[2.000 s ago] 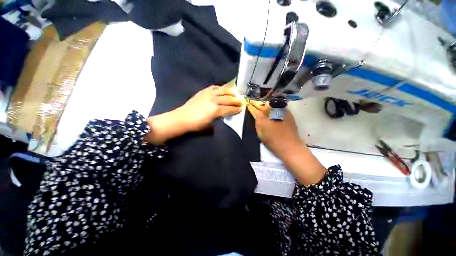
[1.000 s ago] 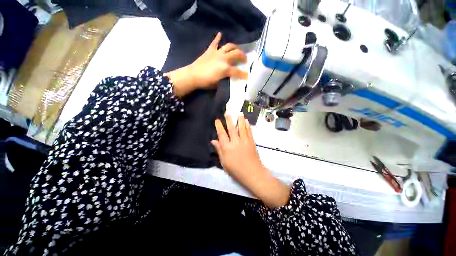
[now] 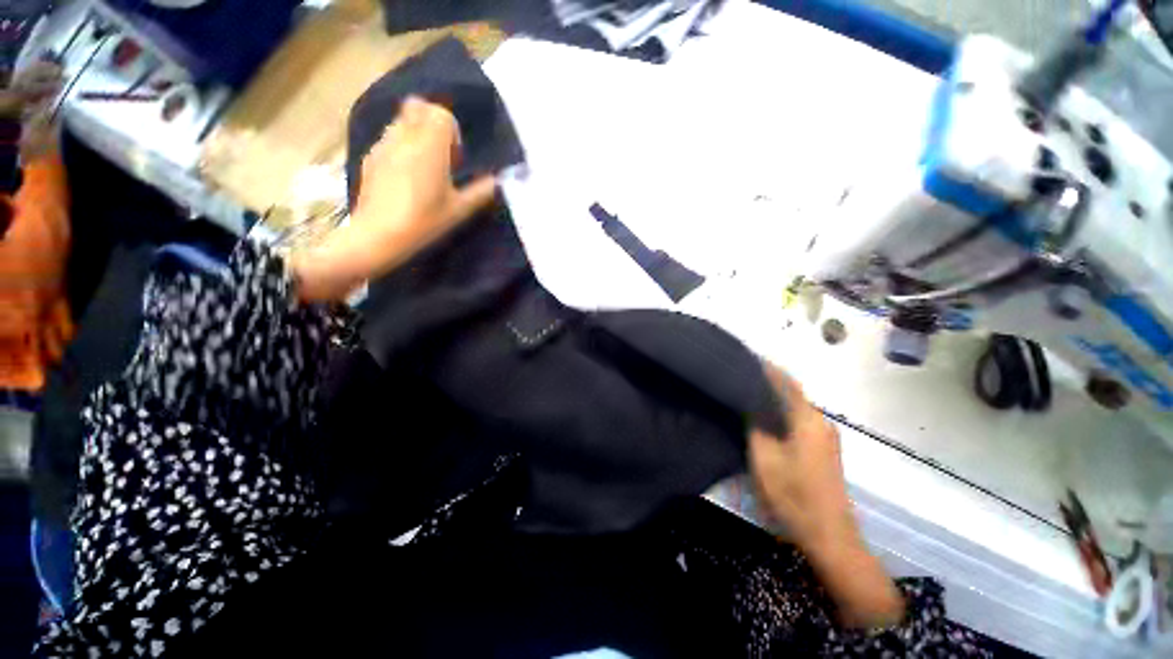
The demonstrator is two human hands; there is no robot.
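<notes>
A dark garment panel (image 3: 566, 386) is spread between my hands, over the table's front edge and my lap, with a small light stitched mark near its middle. My left hand (image 3: 409, 180) grips its upper left part. My right hand (image 3: 800, 466) grips its right end. Both hands are somewhat blurred. A narrow dark strip (image 3: 647, 252) lies on the white table behind the panel. The sewing machine (image 3: 991, 219) stands to the right, and no cloth shows under its needle area.
Red-handled snips (image 3: 1084, 541) and a white ring (image 3: 1131, 600) lie at the table's right end. Black-handled scissors (image 3: 1010, 373) lie under the machine arm. Taped cardboard (image 3: 290, 110) is at the upper left. Another person's orange sleeve (image 3: 36, 277) shows at the far left.
The panel has come away from the machine to the left. My left hand has moved left and my right hand has moved right, gripping the panel's end. The view has shifted left.
</notes>
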